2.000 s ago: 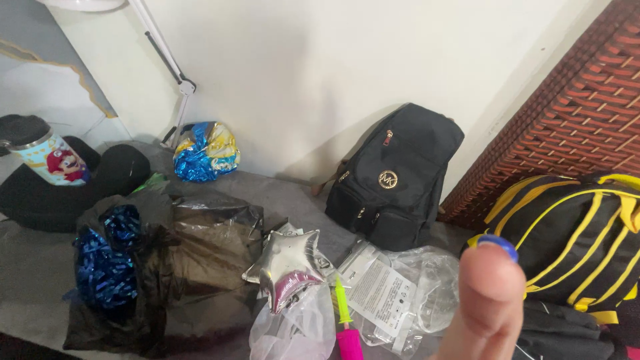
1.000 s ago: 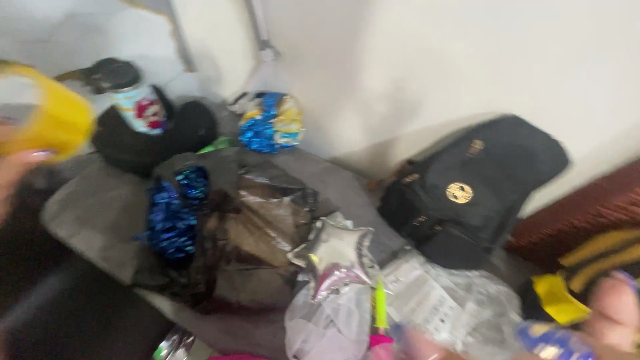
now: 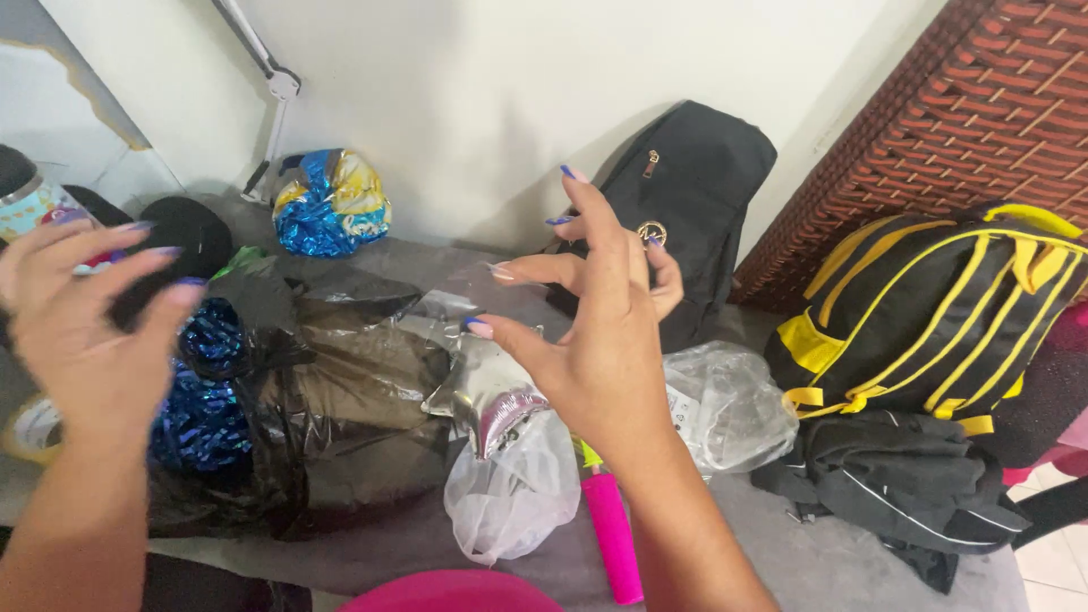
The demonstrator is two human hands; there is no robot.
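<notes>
My left hand [image 3: 93, 314] is raised at the left with its fingers spread and nothing between them. A roll of adhesive tape [image 3: 15, 438] shows beside its wrist. My right hand [image 3: 595, 314] is raised over a silver star-shaped foil balloon [image 3: 493, 382], thumb and index finger apart. Thin clear film [image 3: 459, 293] shows by those fingertips; whether they touch it is unclear. Below the balloon are a whitish translucent bag [image 3: 514, 497] and a bright pink tube-like object [image 3: 614, 540]. Blue metallic fringe [image 3: 204, 416] sits against a dark plastic bag [image 3: 348, 416].
A blue and yellow foil bundle [image 3: 331, 204] and a black backpack [image 3: 697, 187] stand by the wall. Further right are clear plastic bags [image 3: 739, 408], a black-yellow bag [image 3: 926, 314] and dark cloth [image 3: 901, 476]. A printed tumbler [image 3: 30, 208] stands at the left; a lamp arm [image 3: 276, 110] rises behind.
One second ago my left hand held the yellowish tape roll up at the left edge; it no longer holds it. My right hand has moved from the lower right to over the star balloon.
</notes>
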